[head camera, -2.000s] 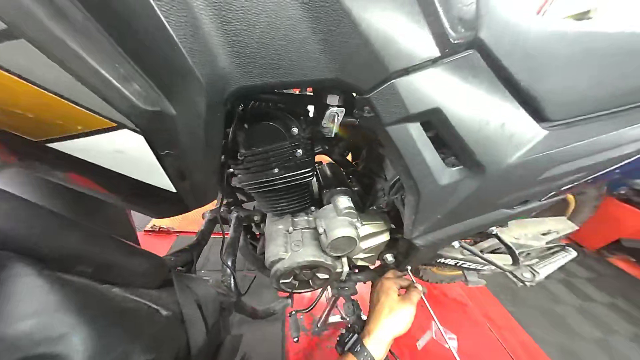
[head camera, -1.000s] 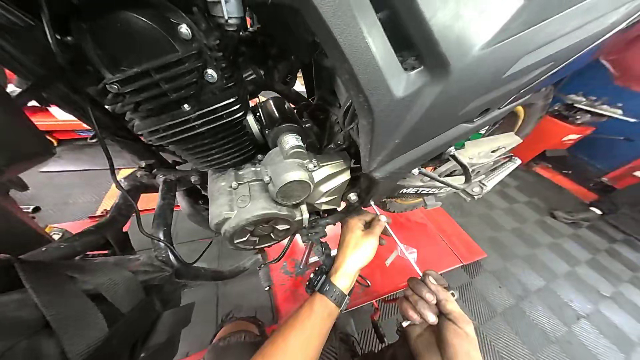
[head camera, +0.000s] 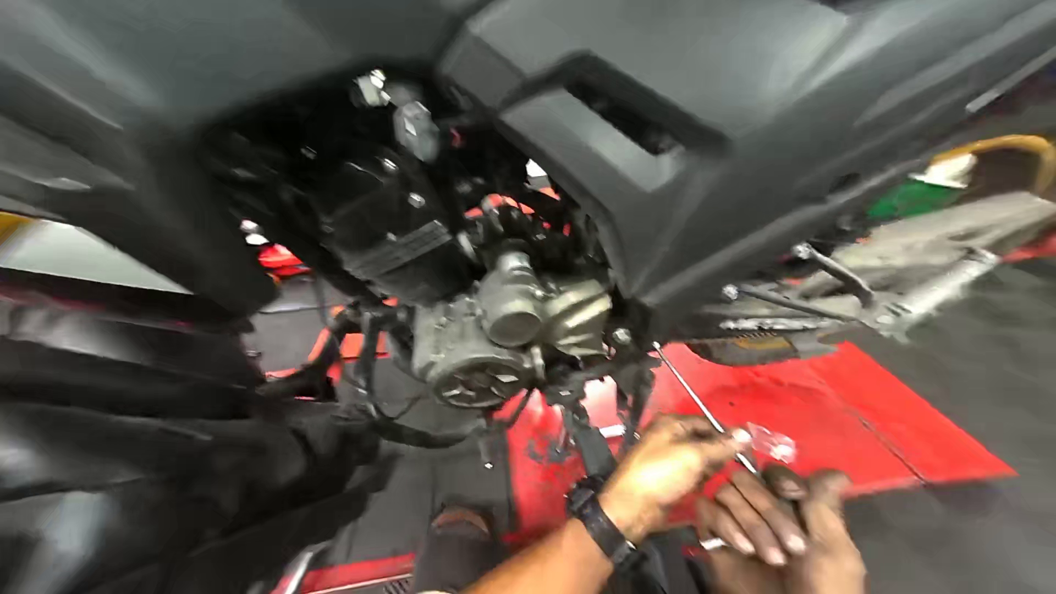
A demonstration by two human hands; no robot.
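A thin metal rod tool [head camera: 690,390] slants from the lower frame of the motorcycle, beside a bolt [head camera: 621,336], down to my hands. My left hand [head camera: 672,466], with a black watch on its wrist, has its thumb and fingers around the rod's lower part. Just below and to the right, my right hand [head camera: 780,520] is curled around the rod's lower end; a small pale end shows under its fingers, and the rest of the handle is hidden. The grey metal engine casing [head camera: 470,346] is up and left of both hands. Blur hides where the rod's tip sits.
Dark body panels [head camera: 742,157] hang over the engine. Below is a red platform [head camera: 825,404] with a seam and a pale mark. A silver footrest bracket [head camera: 841,280] juts out at the right. Black covering material [head camera: 124,462] fills the left side, and a knee [head camera: 458,528] is at the bottom.
My left hand has moved down the rod, away from its upper end, to beside my right hand. My right hand, not in the oldest frame, is in view.
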